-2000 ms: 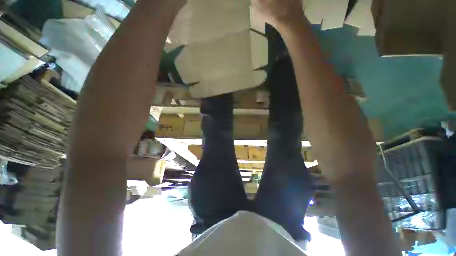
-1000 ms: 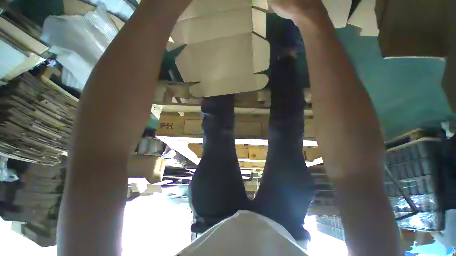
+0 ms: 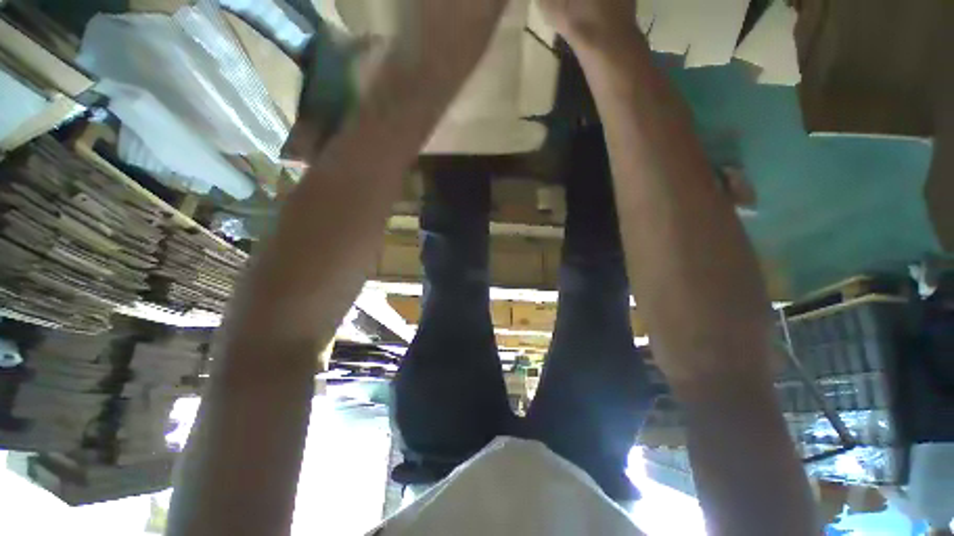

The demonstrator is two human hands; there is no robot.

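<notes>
A flat brown die-cut box blank (image 3: pixel 486 110) with notched, rounded flaps lies at the top centre, above my legs and cut off by the top edge. My left hand (image 3: pixel 455 19) is blurred and lies over the blank's left part, with its fingers cut off or hidden. My right hand (image 3: pixel 584 13) is at the blank's upper right side, and its fingers are cut off by the top edge. Whether either hand grips the cardboard cannot be seen.
A large stack of flat brown cardboard (image 3: pixel 78 236) stands at the left, below translucent plastic wrap (image 3: pixel 173 73). A large carton (image 3: pixel 863 73) is at the upper right on the green floor (image 3: pixel 837 199). A dark stacked load (image 3: pixel 853 356) is at the right.
My left hand and forearm have swung right, over the blank. My right hand has moved slightly left. The blank's lower edge is higher in view, and more of the left stack shows.
</notes>
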